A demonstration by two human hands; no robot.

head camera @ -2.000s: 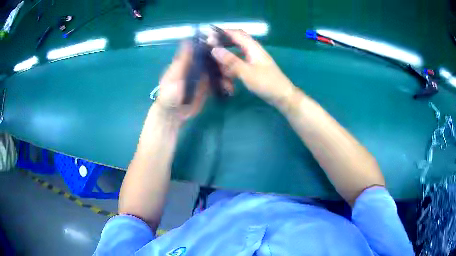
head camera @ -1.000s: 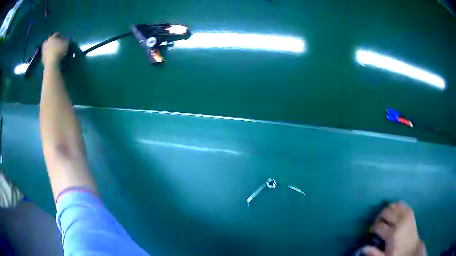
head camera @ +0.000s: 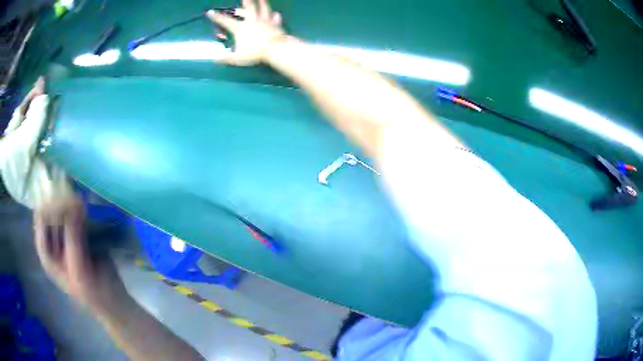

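Observation:
My right hand reaches far across to the top left, fingers spread, over a black clamp partly hidden by the fingers; its cable runs left to a blue tip. My left hand is blurred at the lower left, beyond the bench edge. A dark blurred shape lies beside it; I cannot tell whether it is held. A torsion spring lies on the bench, partly hidden by my right arm. A red and blue cable end lies near the front edge.
Another black clamp lies at the right, its cable running to a red and blue end. A dark clamp is at the top right. Another person's pale sleeve is at the left. A blue plastic item stands on the floor.
My right hand has gone from the lower right to the top left. My left hand has come back from the top left to the lower left. The view has shifted.

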